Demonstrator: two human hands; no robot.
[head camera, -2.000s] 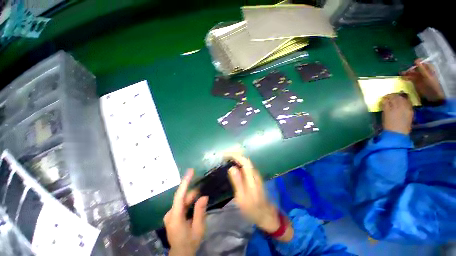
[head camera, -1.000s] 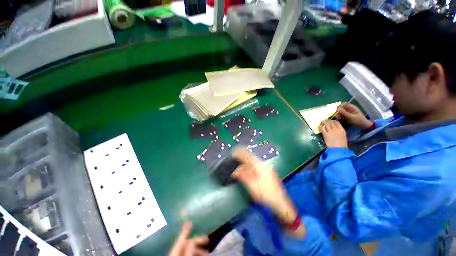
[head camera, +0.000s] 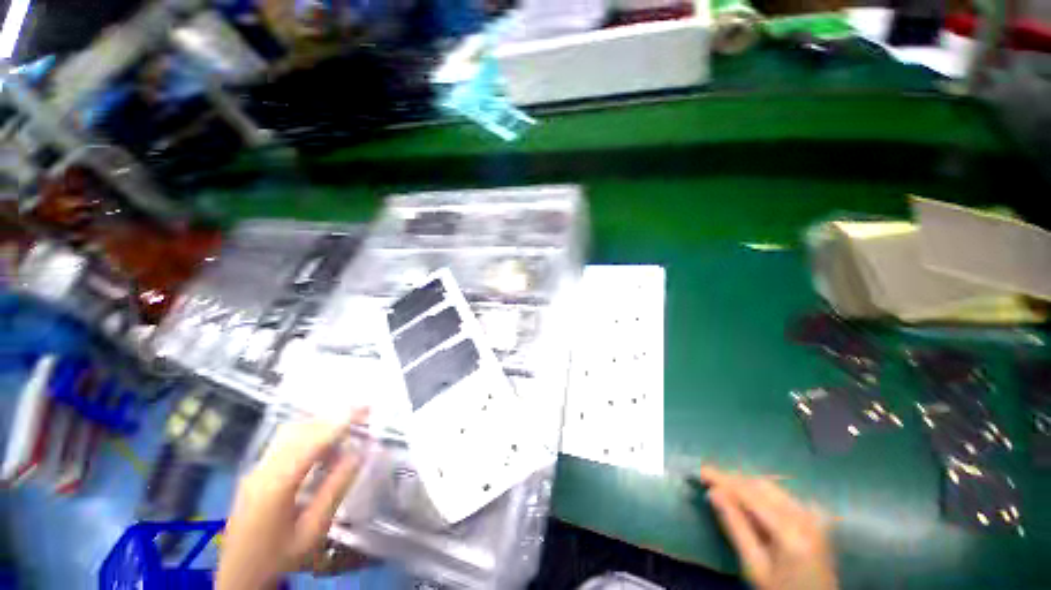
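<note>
A clear blister tray (head camera: 571, 225) holds boards in its pockets. A white sticker sheet (head camera: 461, 432) with three large black pieces and small black squares lies slanted across it. A second white sheet (head camera: 619, 369) with small black squares lies flat beside the tray's right side. My left hand (head camera: 282, 501), blurred, is at the tray's lower left edge with thumb and fingers apart. My right hand (head camera: 772, 524) is low over the bench, right of the second sheet; a small dark spot shows at its fingertips, too blurred to name. Covered boards (head camera: 847, 415) lie at the right.
A stack of tan sheets (head camera: 887, 271) in a clear bag lies at the back right. A neighbouring tray (head camera: 259, 288) with dark and silver parts is at the left. A white box (head camera: 599, 63) stands at the back. A blue crate (head camera: 161, 553) is at the lower left.
The view has swung left to the tray. The black board my right hand held is no longer in it. My left hand has moved to the tray, and my right hand has drawn back from the covered boards.
</note>
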